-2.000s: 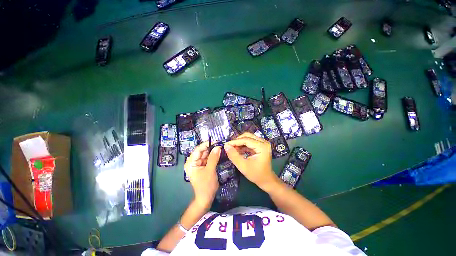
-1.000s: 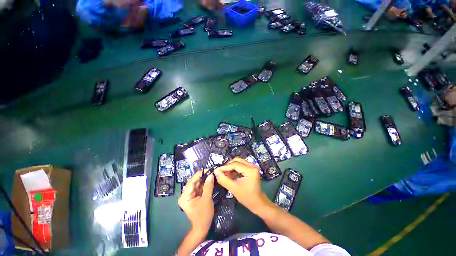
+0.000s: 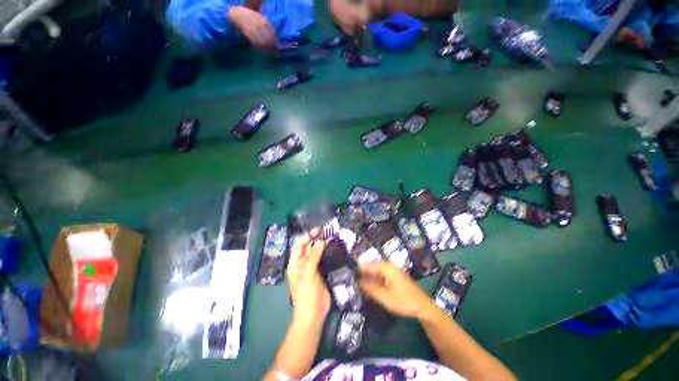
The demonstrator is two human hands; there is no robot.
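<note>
My left hand (image 3: 307, 269) is around the left side of a part-built handset (image 3: 341, 274), with a small striped strip sheet (image 3: 326, 229) at its fingertips. My right hand (image 3: 391, 286) is blurred, just right of that handset; whether it touches it or holds something small cannot be told. Another handset (image 3: 350, 331) lies below, near my shirt. A cluster of handsets (image 3: 432, 223) lies on the green bench just beyond my hands.
A long stack of strip sheets (image 3: 230, 271) and a shiny clear film (image 3: 186, 305) lie left. An open carton (image 3: 128, 286) with a red packet (image 3: 94, 301) stands far left. More handsets (image 3: 506, 167) lie right. Across the bench are a blue bin (image 3: 396, 33) and people's hands (image 3: 253, 26).
My left hand has gone from the small dark piece to a handset. My hands have moved apart, the right one lower and to the right. The view has shifted.
</note>
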